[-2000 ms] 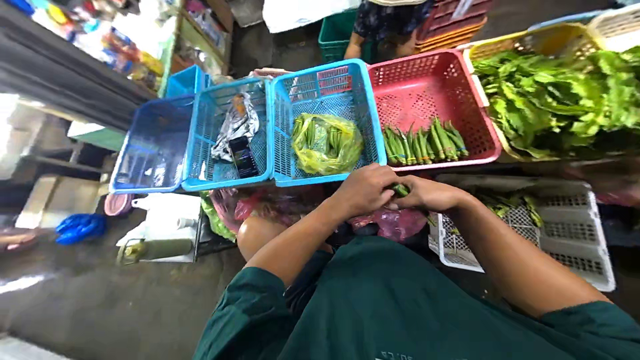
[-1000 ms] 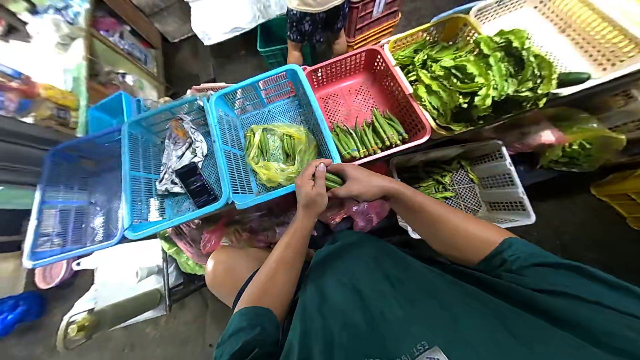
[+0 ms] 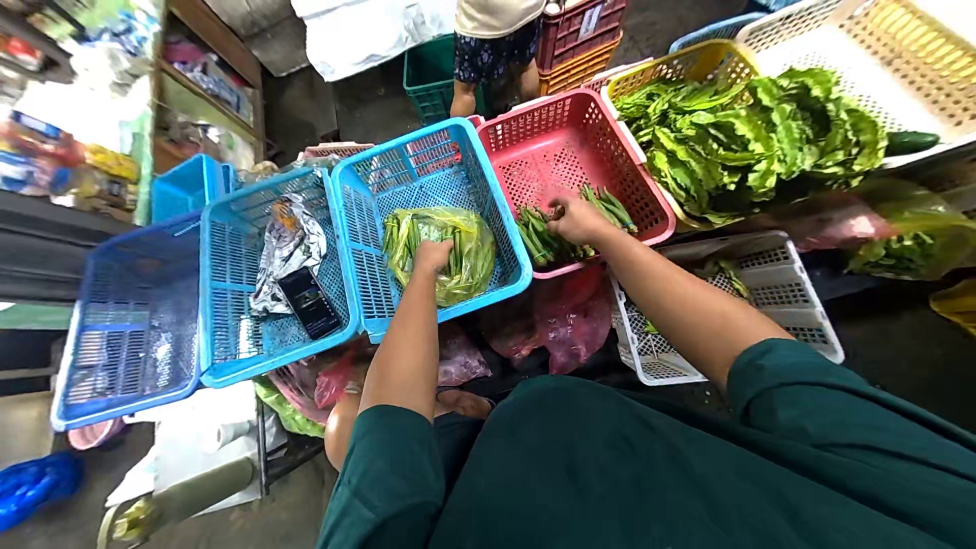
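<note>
My left hand reaches into the yellow-green plastic bag of long green pods, which lies in a light blue plastic basket. Its fingertips are among the pods, and whether it grips any is hidden. In the red plastic basket, my right hand is over the green okra pods, which lie in a row along the near side. Its fingers are curled at the pods; a firm hold cannot be made out.
Left of the bag's basket, another blue basket holds a smartphone and crumpled foil-like wrapping. A dark blue basket adjoins it. To the right are a yellow basket of leafy greens and a lower white crate. A person stands beyond.
My hands were together around green pods in front of the baskets. Now they are apart, the left in the plastic bag and the right over the okra in the red basket.
</note>
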